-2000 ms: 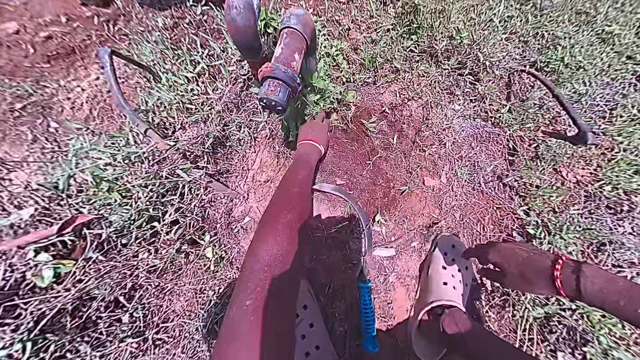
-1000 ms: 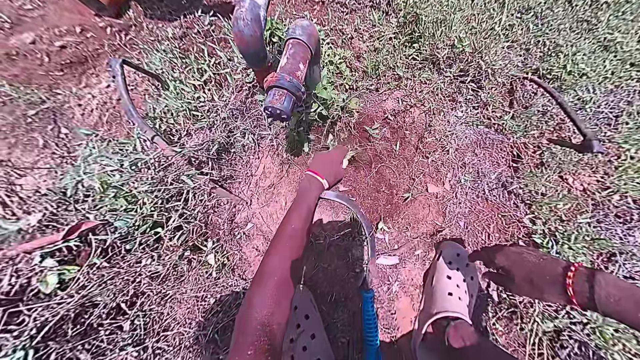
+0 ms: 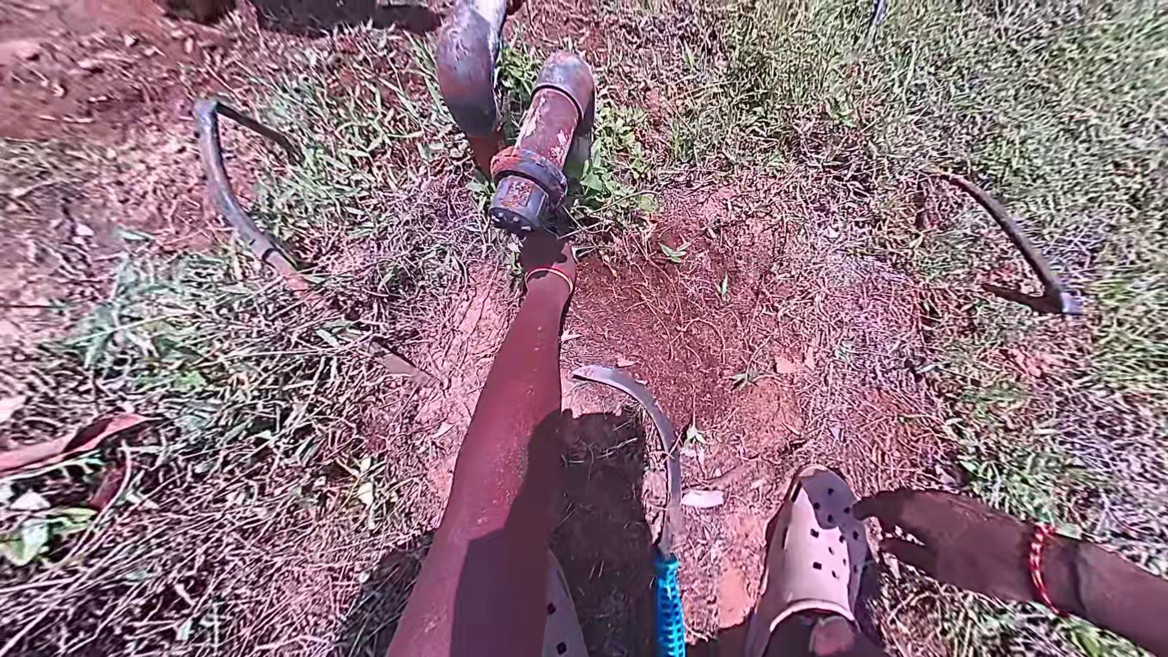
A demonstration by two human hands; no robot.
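Note:
My left hand (image 3: 549,255), with a thin band at the wrist, reaches to the plants just below the capped end of a rusty metal pipe (image 3: 538,151). Its fingers are in shadow and mostly hidden, so I cannot tell what they hold. My right hand (image 3: 949,538), with a red beaded bracelet, hangs beside my right clog (image 3: 812,547), fingers apart and nothing in them. Between my feet lies a sickle with a curved metal blade (image 3: 664,429) and a blue handle (image 3: 669,607). Green weeds (image 3: 607,169) grow around the pipe.
A second pipe (image 3: 470,73) stands behind the first. A curved pipe or hose (image 3: 224,187) arches from the ground at the left, and a dark curved piece (image 3: 1013,233) at the right. Cut grass and a dry brown leaf (image 3: 68,443) lie at the left. Reddish bare soil (image 3: 675,319) lies ahead.
My left hand has moved from the soil near the sickle's tip up to the base of the pipe's capped end. My right hand has stayed beside the clog.

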